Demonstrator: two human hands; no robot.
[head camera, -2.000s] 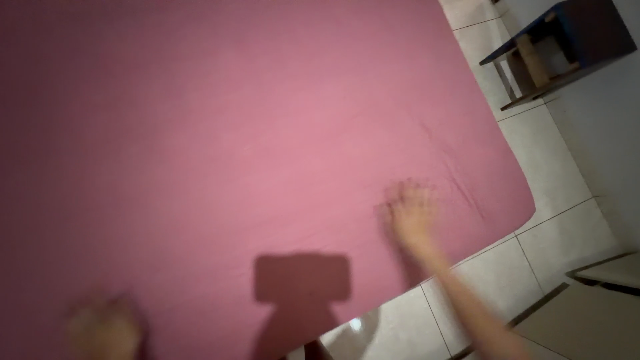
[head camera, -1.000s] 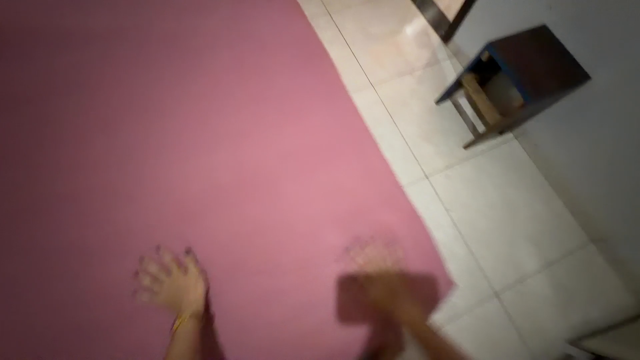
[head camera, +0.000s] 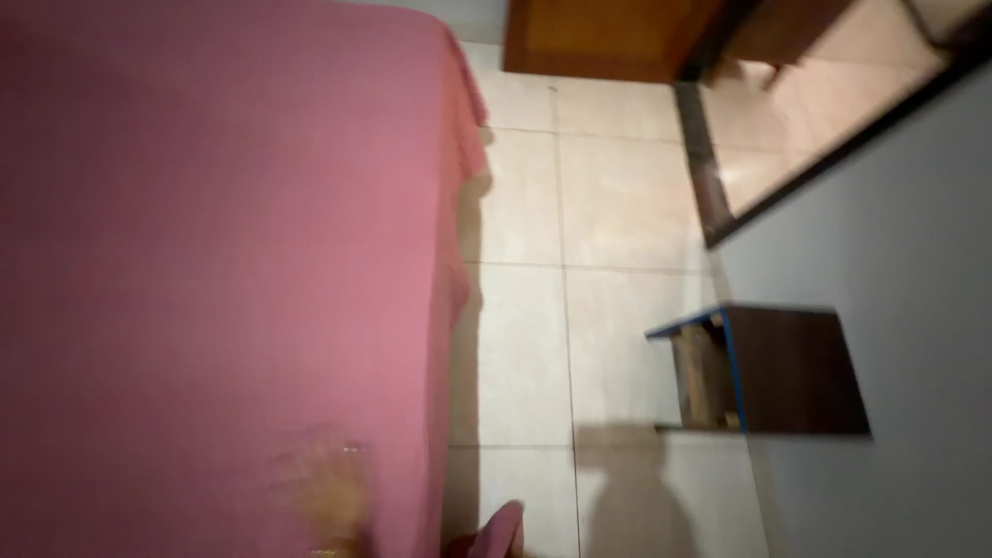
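Observation:
A pink sheet (head camera: 256, 232) covers a wide flat surface, likely a bed, on the left of the head view, its edge hanging over the right side. Low in the view, my left hand (head camera: 329, 488) is blurred over the sheet near that edge, with a ring and a yellowish bracelet; nothing shows in it. At the bottom edge, a fold of pink cloth (head camera: 500, 531) sticks up beside the bed, with a little skin next to it. My right hand cannot be made out clearly there.
Light floor tiles (head camera: 515, 349) run along the bed's right side. A small dark wooden cabinet (head camera: 798, 372) with an open front stands against the grey wall (head camera: 914, 271). Farther off are a brown wooden furniture piece (head camera: 604, 35) and a dark-framed doorway (head camera: 705, 170). A shadow falls on the tiles.
The view has swung right, along the bed's side. Both hands lay spread on the sheet a second ago; now the left is near the edge and the right is no longer clearly seen.

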